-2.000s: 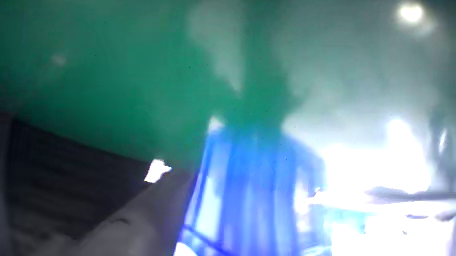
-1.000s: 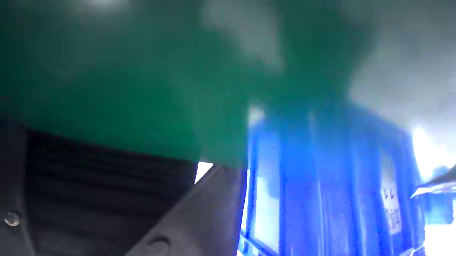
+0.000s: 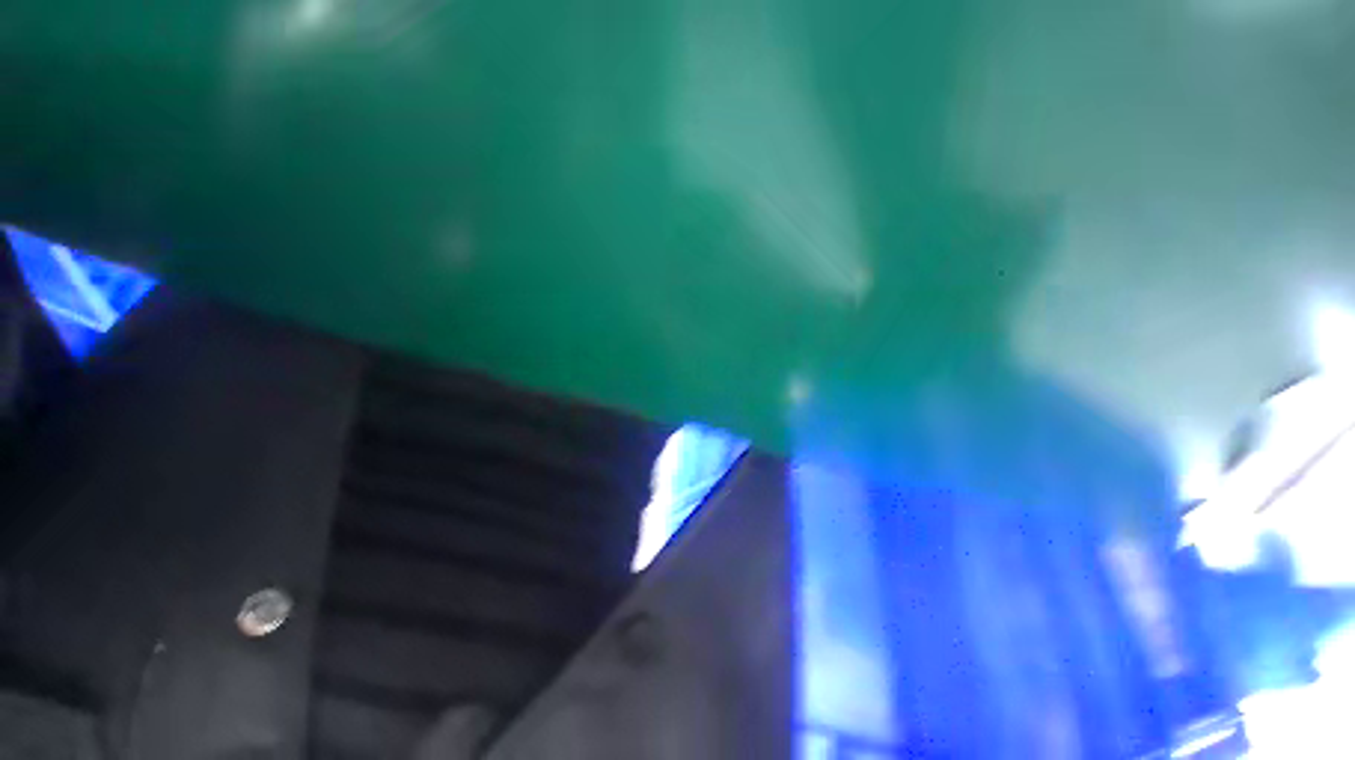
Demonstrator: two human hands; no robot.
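The glossy green bench top [image 3: 550, 223] lies nearest in front of me and fills the upper part of the view. It shows pale reflections, and I see no item on the part in view. My dark jacket [image 3: 208, 490], with a round metal snap, is below the bench edge at the lower left. A ribbed dark part of the clothing shows beside it. Neither my left hand nor my right hand is in view.
A blue ribbed bin [image 3: 981, 594] stands against the bench edge at the lower right. Overexposed white shapes [image 3: 1293, 475] are at the far right, too bright to identify. A small blue patch [image 3: 82, 290] shows at the left edge.
The view has shifted: the jacket and blue bin sit further right than two seconds ago. More of the jacket's left side and a blue patch now show.
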